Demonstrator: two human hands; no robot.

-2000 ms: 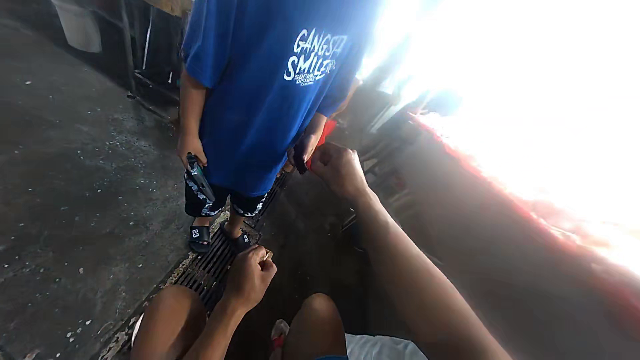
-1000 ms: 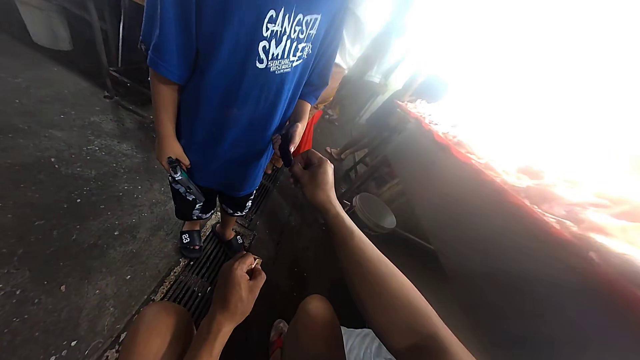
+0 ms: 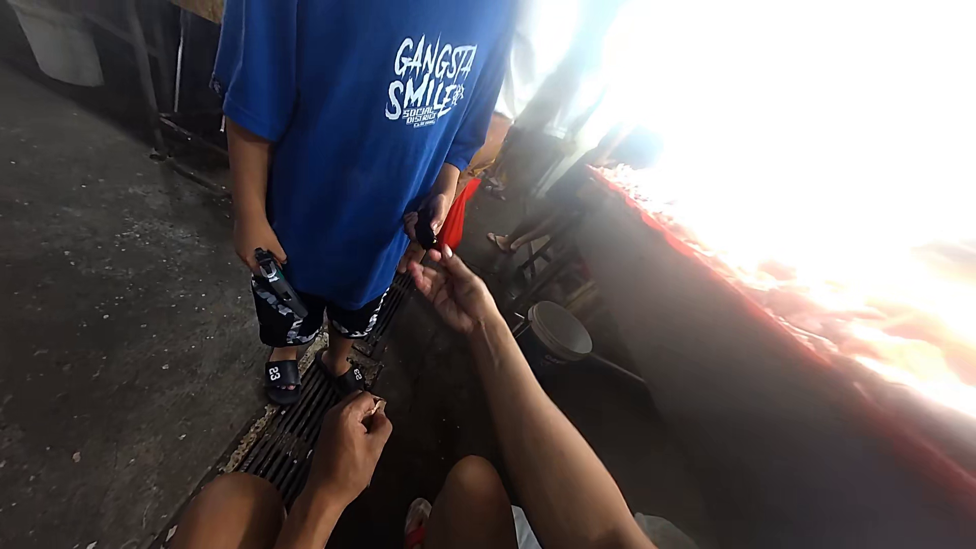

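Note:
My right hand (image 3: 456, 293) reaches forward, palm up and fingers apart, just below a small dark object (image 3: 425, 229) in a standing person's hand (image 3: 436, 212). Nothing is plainly held in my palm. Above my knee, my left hand (image 3: 352, 438) is closed around a small pale piece (image 3: 377, 406) that shows between thumb and forefinger; what it is I cannot tell. The person facing me wears a blue printed T-shirt (image 3: 343, 152) and holds a black toy-like pistol (image 3: 280, 284), pointed down, in the other hand.
A metal floor grate (image 3: 286, 450) runs beneath the person's black slides (image 3: 283, 381). To the right are a bucket (image 3: 559, 332) and a long counter (image 3: 686, 343) with a red edge under glaring light. A metal frame (image 3: 145, 84) and pale bin (image 3: 61, 46) stand at upper left; another person's foot (image 3: 499, 242) shows behind.
My right hand has gone from a closed shape near the person's hand to fingers spread with the palm up. My left hand remains closed on the small piece.

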